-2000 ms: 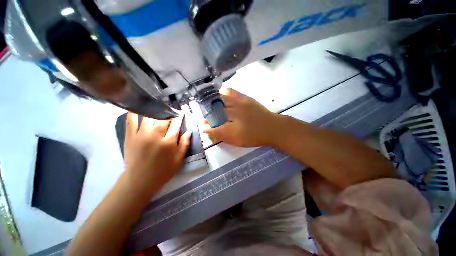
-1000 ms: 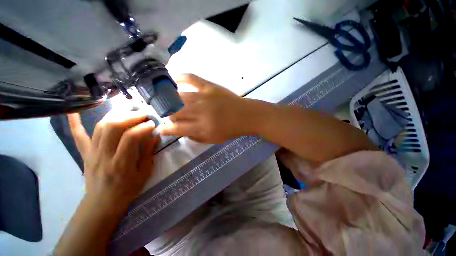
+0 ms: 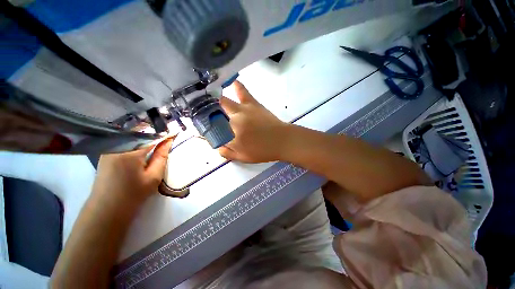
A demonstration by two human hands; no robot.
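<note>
The white sewing machine head point(image 3: 130, 51) fills the upper left. Its needle and presser foot area point(image 3: 175, 113) is brightly lit. My left hand point(image 3: 130, 169) is left of it, thumb and finger close together beside the foot; the machine partly hides the fingertips, and I cannot tell what they hold. My right hand point(image 3: 251, 127) is just right of the grey ribbed cylinder point(image 3: 217, 132), which hides part of its fingers. One finger points up near a small blue part point(image 3: 230, 80). A dark flat panel point(image 3: 34, 226) lies at far left. The worked piece is not clearly visible.
A large ribbed grey knob point(image 3: 206, 34) hangs above the foot. The bed slide plate point(image 3: 195, 163) has a brown finger slot point(image 3: 174, 190). Blue-handled scissors point(image 3: 398, 70) lie at upper right. A white slotted basket point(image 3: 471, 169) with grey scraps is at right. A ruler edge point(image 3: 226, 217) runs along the front.
The view has shifted, showing the large knob again. My left hand has moved off the bed plate, baring its finger slot. The dark piece under it is no longer clearly visible. A right finger now points upward.
</note>
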